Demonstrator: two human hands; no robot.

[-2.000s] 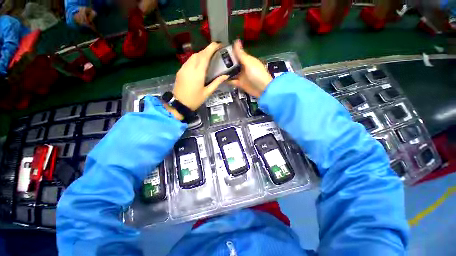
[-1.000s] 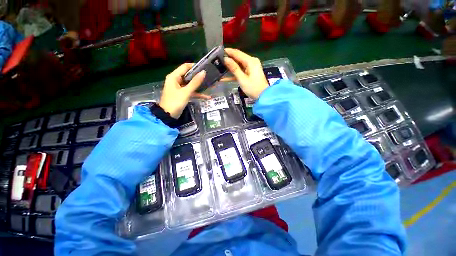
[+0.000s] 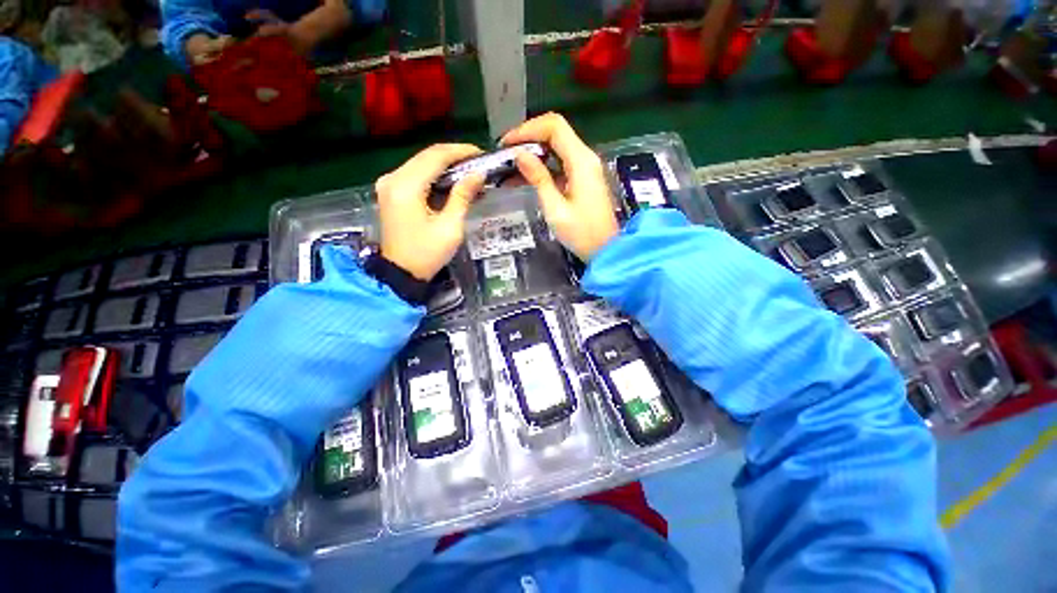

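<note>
My left hand (image 3: 423, 214) and my right hand (image 3: 568, 185) hold one mobile phone (image 3: 493, 166) between them, above the far part of the clear phone tray (image 3: 446, 504). The phone is seen nearly edge-on, with its silver edge showing. Fingers cover both its ends. In the tray's near row lie several open-backed phones (image 3: 536, 368) with white labels and green areas. More phones lie in the far row, partly hidden by my hands and sleeves. A black band is on my left wrist.
A black cover tray (image 3: 162, 273) with grey covers is at left, with a red and white item (image 3: 72, 400) on it. A second clear tray (image 3: 941, 295) is at right. A grey post (image 3: 501, 70) stands ahead. Co-workers' hands and red items are opposite.
The phone has turned from showing its grey back with a dark window, tilted, to nearly level and edge-on. Both hands still hold it, now closer around its two ends.
</note>
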